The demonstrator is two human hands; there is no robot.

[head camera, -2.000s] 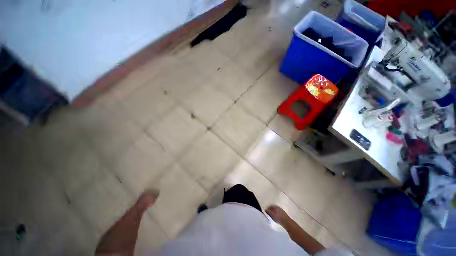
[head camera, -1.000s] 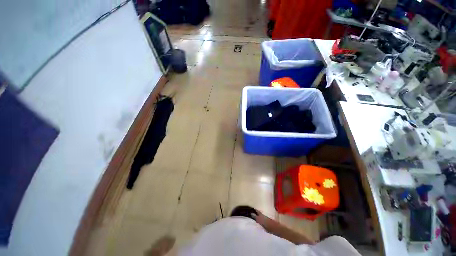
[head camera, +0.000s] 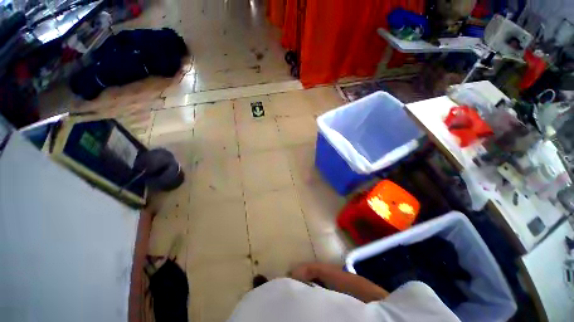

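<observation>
My right hand [head camera: 306, 273] is at the bottom centre, in front of my white shirt; it is blurred and its fingers cannot be made out. My left hand is not in view. Just right of my right forearm is a blue bin [head camera: 462, 227] with a pale liner and dark cloth [head camera: 418, 267] inside. A red-orange stool [head camera: 393, 204] with yellow flower marks stands beyond that bin. A second blue bin [head camera: 332, 165] with a pale liner stands past the stool.
White tables [head camera: 434, 116] with machines and a red cloth [head camera: 467, 126] run along the right. A white wall [head camera: 63, 233], a framed board [head camera: 101, 151], a grey bin [head camera: 165, 170] and black cloth [head camera: 168, 292] are left. Dark bundles [head camera: 135, 56] and orange curtains [head camera: 352, 44] are ahead.
The view has moved forward along the aisle. The bins and stool have come closer, and the near bin is now beside me. My left hand has left the picture.
</observation>
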